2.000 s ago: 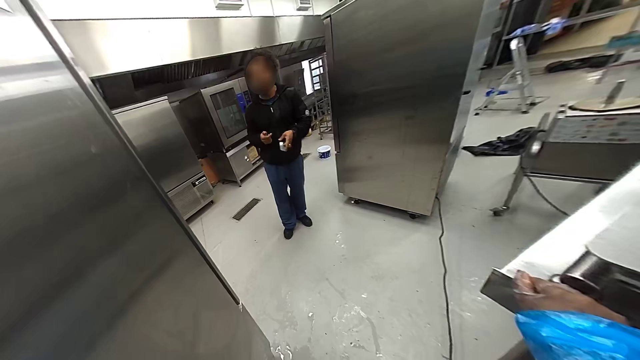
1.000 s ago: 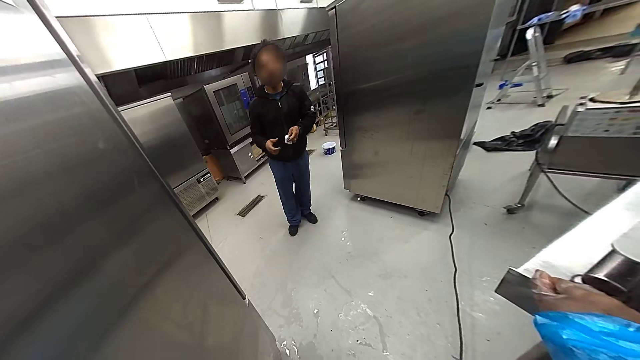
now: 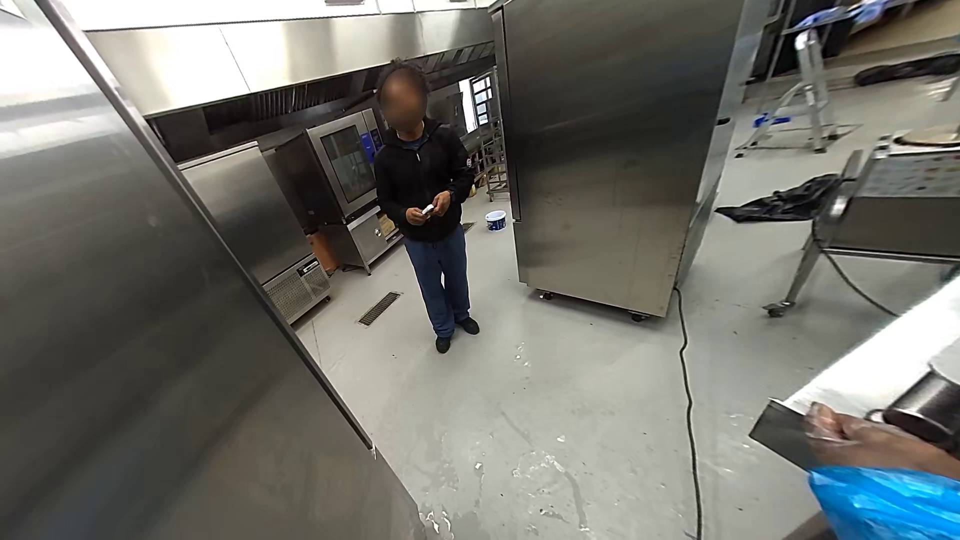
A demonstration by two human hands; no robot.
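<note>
At the lower right, my right hand [image 3: 874,442] grips the dark end of a metal panel [image 3: 784,433]. Shiny clear film seems to cover the fingertips, and a blue plastic sleeve cover [image 3: 889,502] wraps the forearm. Beside the hand are a bright white surface [image 3: 892,349] and a dark metal cylindrical part [image 3: 930,405], cut off by the frame's edge. The underside of the grip is hidden. My left hand is out of view. Farther off, another person [image 3: 424,172] stands facing this way, holding a small white object [image 3: 427,210] between both hands.
A tall stainless steel cabinet [image 3: 600,150] on casters stands at centre right, with a cable [image 3: 684,360] across the floor. Steel panelling [image 3: 150,300] fills the left. Behind are an oven [image 3: 349,161], a floor drain [image 3: 379,308], a tub [image 3: 496,220], a wheeled machine [image 3: 900,195] and a stepladder [image 3: 814,90].
The other person's hands have come closer together around the small white object. My right hand keeps its grip on the panel.
</note>
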